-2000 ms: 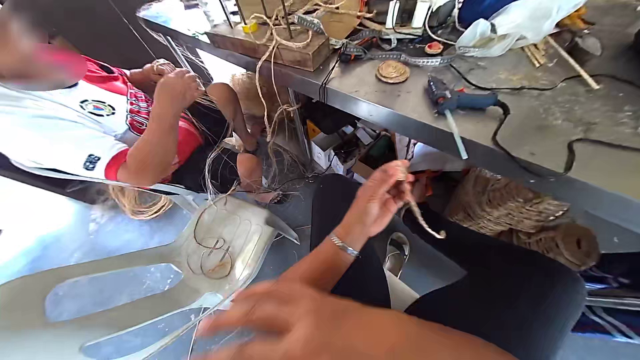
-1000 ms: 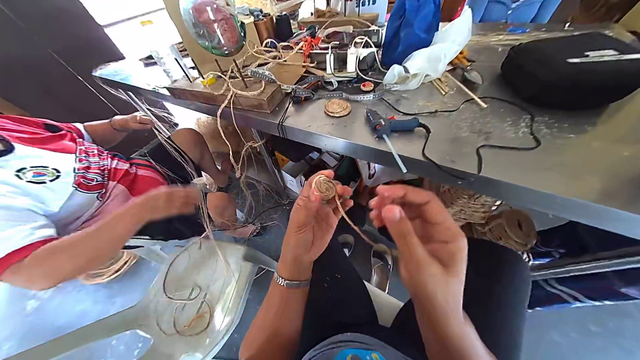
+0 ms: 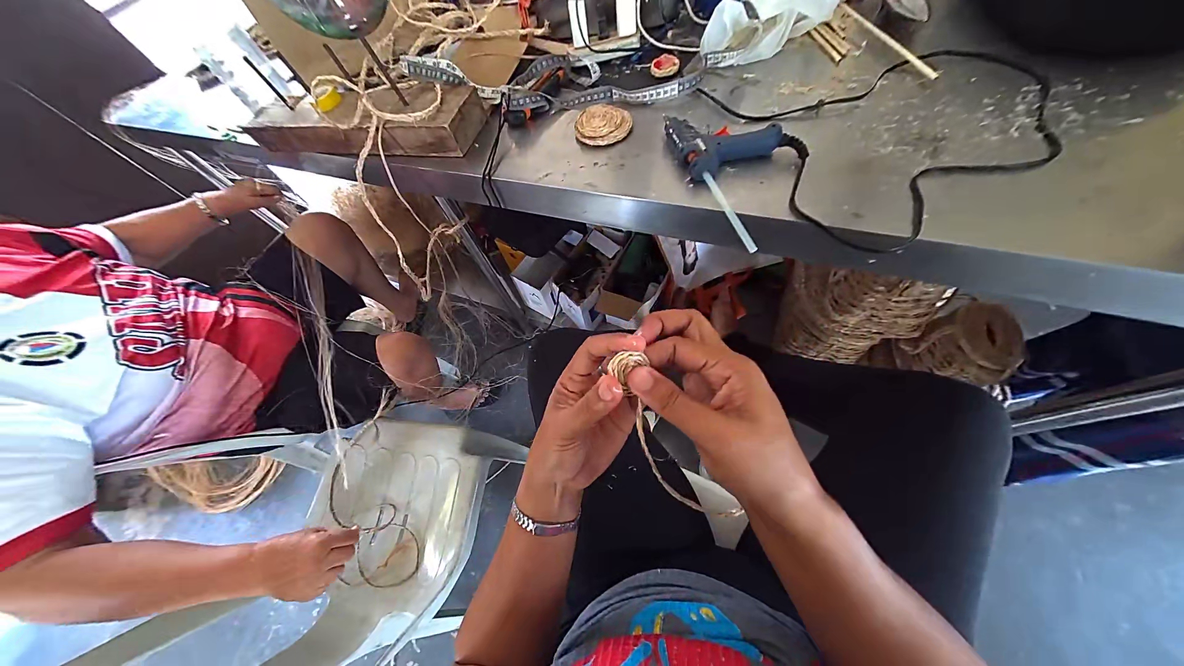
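Note:
A small coil of braided natural-fibre cord [image 3: 624, 367] is pinched between both hands above my lap. My left hand [image 3: 587, 407], with a metal bracelet at its wrist, grips the coil from the left. My right hand [image 3: 708, 384] presses on its right side with thumb and fingers. The cord's loose tail [image 3: 661, 472] hangs from the coil and curves to the right, below the right hand. On the metal table beyond lie a flat round coil of fibre [image 3: 603, 124] and a blue hot glue gun [image 3: 721, 148] with a glue stick in it.
A wooden block with metal rods [image 3: 370, 125], a tape measure [image 3: 647, 92] and a black cable [image 3: 980, 166] lie on the table. A co-worker in a red and white shirt [image 3: 185, 342] handles fibre strands at the left, over a plastic chair [image 3: 416, 481]. Woven fibre rolls [image 3: 851, 319] stand under the table.
My right hand has come in from the right and now touches the coil, which was in the left hand alone. The co-worker's nearer hand has moved down over the chair.

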